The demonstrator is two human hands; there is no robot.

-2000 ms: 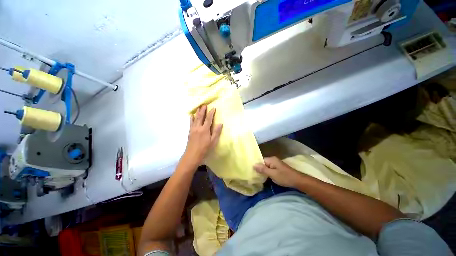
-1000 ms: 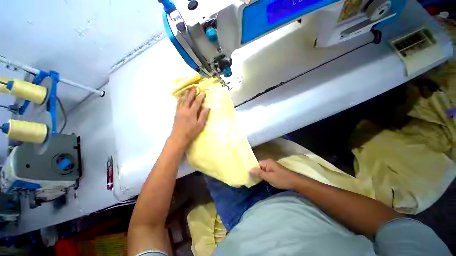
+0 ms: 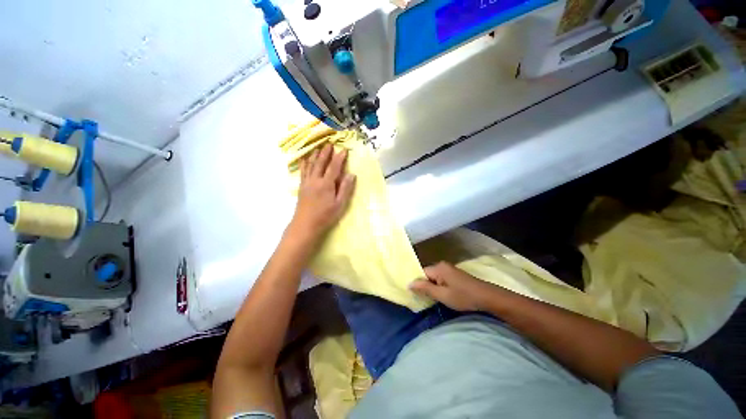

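Note:
A yellow garment piece (image 3: 360, 237) lies on the white table from under the presser foot (image 3: 369, 141) of the sewing machine (image 3: 348, 49) down over the table's front edge. Its far end is bunched in folds left of the needle. My left hand (image 3: 324, 190) rests flat on the cloth just below these folds, fingers slightly apart. My right hand (image 3: 444, 286) pinches the cloth's near right corner in front of the table edge. The needle tip is too small to make out.
Red-and-dark snips (image 3: 182, 286) lie on the table at left. Thread cones (image 3: 47, 221) stand beyond, above a grey-white machine (image 3: 74, 266). A yellow cloth heap (image 3: 654, 254) is at right below the table. A cream tray (image 3: 691, 82) sits at the table's right end.
Since the first frame, the view has shifted and the cloth's far end has bunched left of the needle. In the last second, my left hand has moved slightly right. My right hand keeps its pinch.

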